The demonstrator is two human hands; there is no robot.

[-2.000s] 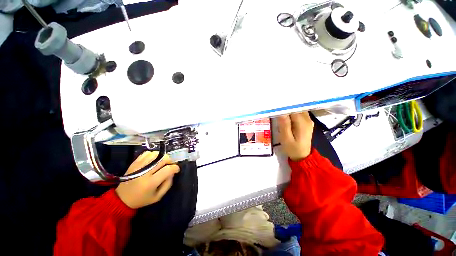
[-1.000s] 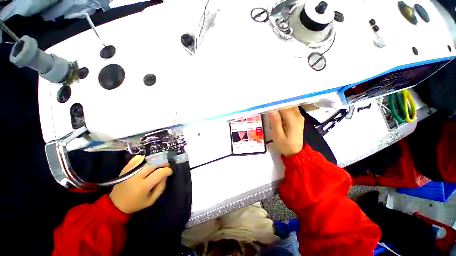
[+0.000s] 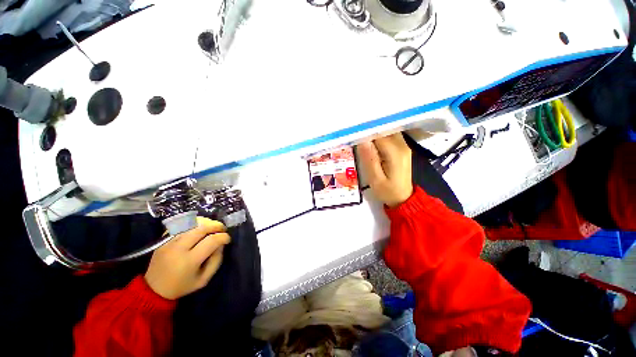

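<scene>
Black fabric (image 3: 233,272) lies under the presser foot area (image 3: 199,202) and hangs over the table's front edge. My left hand (image 3: 187,259) is on this fabric just in front of the foot, fingers bent and close together, fingertips at the foot. My right hand (image 3: 389,171) lies on the white bed right of the phone, its fingertips partly hidden under the machine head. The phone (image 3: 335,178) has a lit pink-red and white screen. A black strip (image 3: 434,183) lies right of my right hand. Whether that hand holds anything is hidden.
The white machine head (image 3: 279,90) spans the view, with a dark control panel (image 3: 537,87) at right. A curved metal guard (image 3: 43,237) is at left. A dark tool (image 3: 457,152) and green and yellow rings (image 3: 563,125) lie at right. A blue bin (image 3: 600,242) is below.
The machine and phone have shifted left and up in the picture as the view moved. Both hands stay near the same places on the machine. The fabric's right edge now curves outward more.
</scene>
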